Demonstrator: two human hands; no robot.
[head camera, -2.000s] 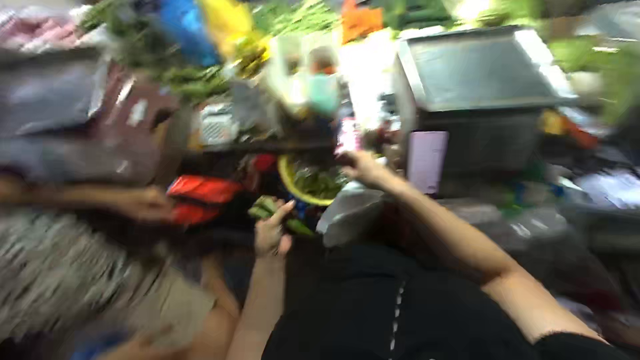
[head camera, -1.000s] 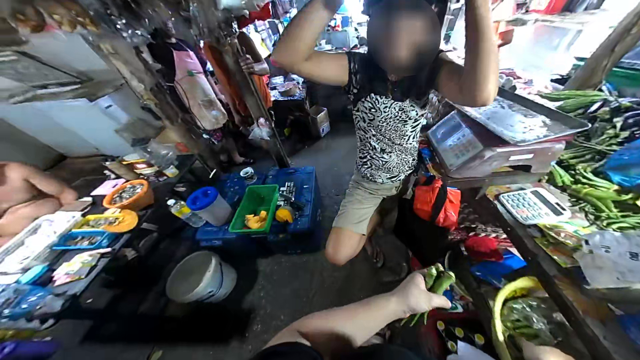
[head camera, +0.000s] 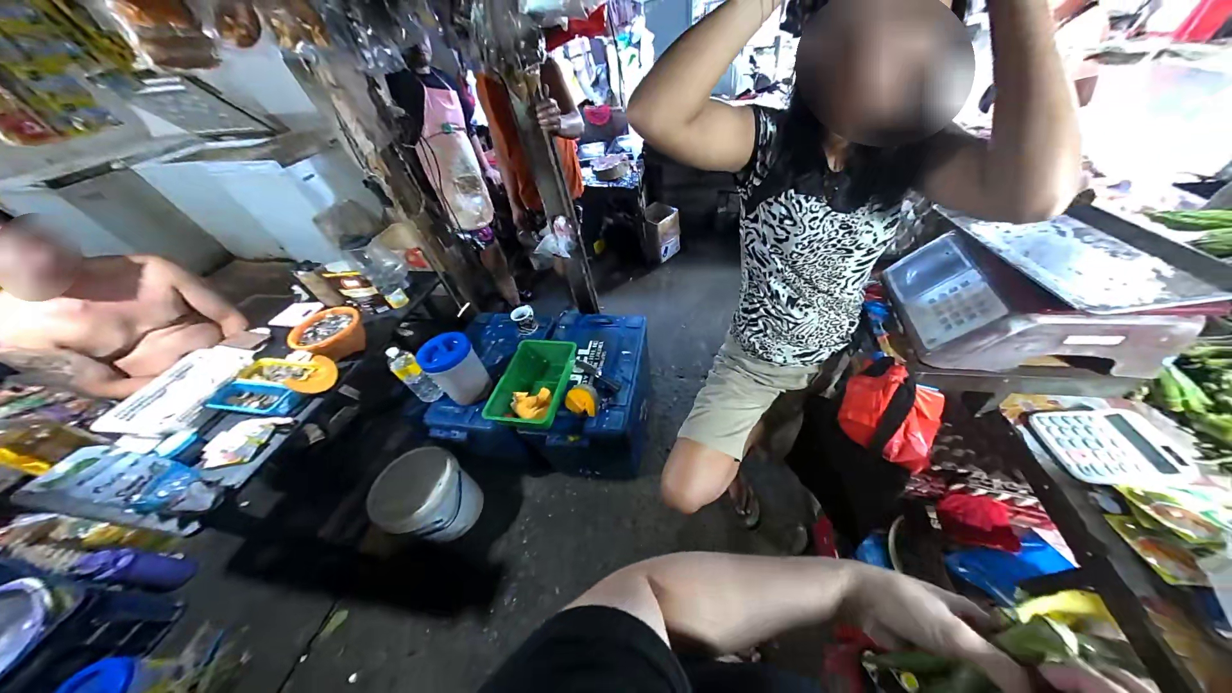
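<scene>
At the lower right, my left hand (head camera: 938, 621) is closed around several long green vegetables (head camera: 919, 664), which show below its palm. Its fingers reach to more green produce (head camera: 1035, 640) beside a yellow rim (head camera: 1068, 606). Part of my right hand (head camera: 1092, 678) shows at the bottom edge, touching or very near that produce; whether it grips anything cannot be told. Just beyond the hands lie a blue plastic bag (head camera: 1006, 568) and a red cloth or bag (head camera: 977, 520).
A person in a patterned top (head camera: 808, 260) stands ahead, arms raised. At right are a weighing scale (head camera: 1039, 332) and a calculator (head camera: 1112, 445) on the stall. Blue coolers (head camera: 616, 433) and a white bucket (head camera: 423, 493) stand on the floor. Another person sits at far left.
The view has swung left from the stall. Since one second ago, my left hand has moved toward the yellow rim, and my right hand has come partly into view near it.
</scene>
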